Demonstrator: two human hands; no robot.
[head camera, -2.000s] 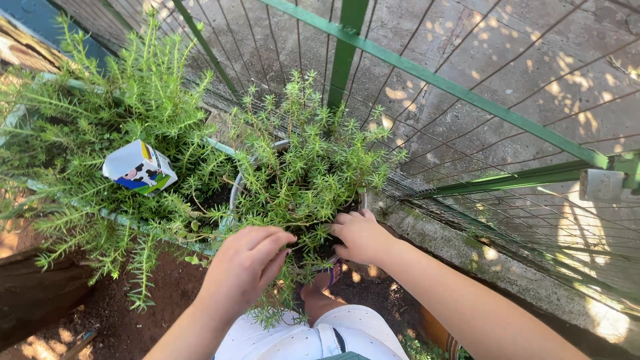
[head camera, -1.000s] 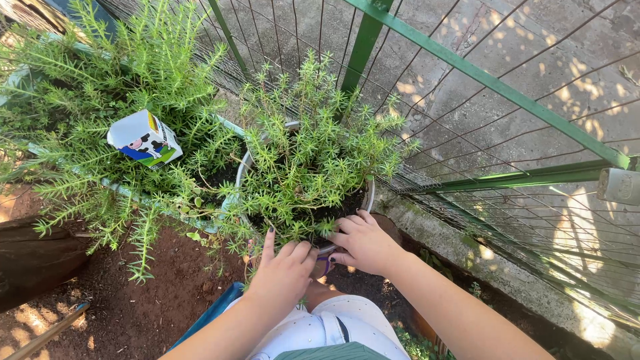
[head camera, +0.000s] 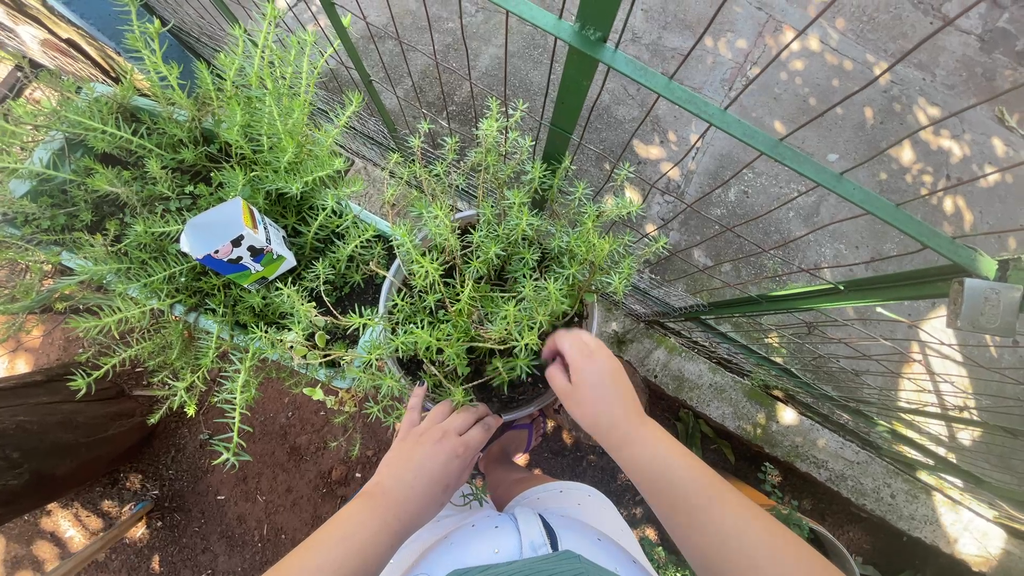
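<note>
A leafy green plant (head camera: 504, 280) with needle-like leaves grows in a round pot (head camera: 391, 290) with a pale rim. My left hand (head camera: 448, 432) rests on the pot's near rim, fingers apart, at the plant's lower stems. At the right side of the pot is my right hand (head camera: 580, 364), its fingers curled near the soil and the stems; whether they pinch anything is hidden. To the left, a cut carton (head camera: 246, 244) with a cow picture lies on similar plants in a long pale green planter (head camera: 200, 322).
A green metal fence (head camera: 720, 120) with wire mesh runs behind the pot, along a concrete curb (head camera: 688, 372). Brown wood (head camera: 68, 436) and a stick (head camera: 100, 540) lie at left on reddish soil. A foot in a sandal (head camera: 524, 436) is below the pot.
My right hand has moved from the near rim, where it was one second ago, to the pot's right side, and its fingers have curled. My left hand remains at the near rim.
</note>
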